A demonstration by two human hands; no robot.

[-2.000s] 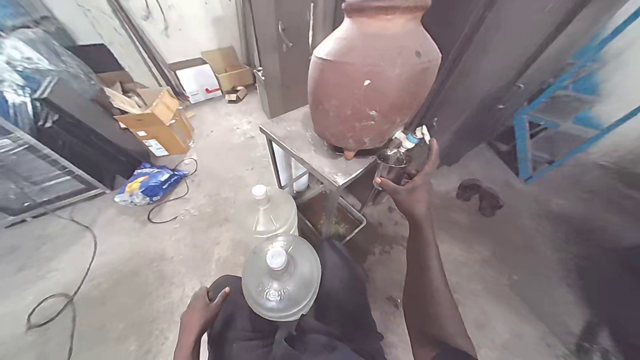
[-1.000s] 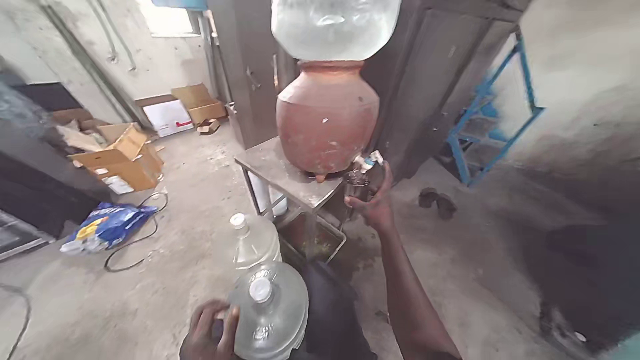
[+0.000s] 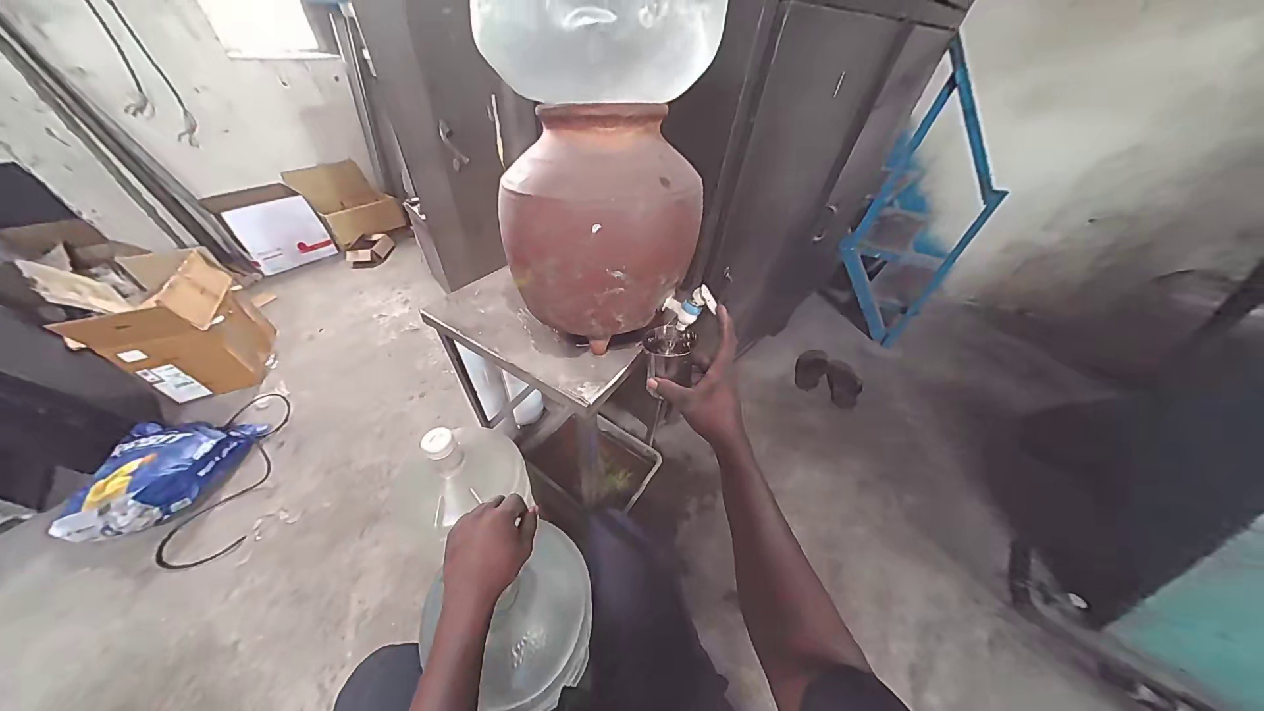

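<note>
My right hand [image 3: 703, 390] holds a metal cup [image 3: 670, 357] right under the white and blue plastic tap [image 3: 688, 308] of a clay water pot [image 3: 602, 217]. Water seems to run from the tap into the cup. The pot stands on a metal stand [image 3: 553, 360], with a large clear water jug [image 3: 599, 44] resting on its mouth. My left hand [image 3: 491, 543] is over the neck of the nearer clear water jug [image 3: 538, 632] on the floor, its fingers curled; whether it grips the neck is hidden. Another capped jug [image 3: 489, 469] stands just beyond.
A metal tray [image 3: 647, 474] lies low by the stand. Cardboard boxes [image 3: 188, 326], a blue plastic bag [image 3: 158, 474] and a black cable [image 3: 267, 474] are on the left floor. At right are a blue metal frame [image 3: 968, 217] and a pair of dark shoes [image 3: 828, 377]. Dark metal cabinets [image 3: 810, 128] stand behind.
My left hand has moved from my leg, over the side of the nearer jug, to its neck. My right hand keeps the cup under the tap. The view has tilted up.
</note>
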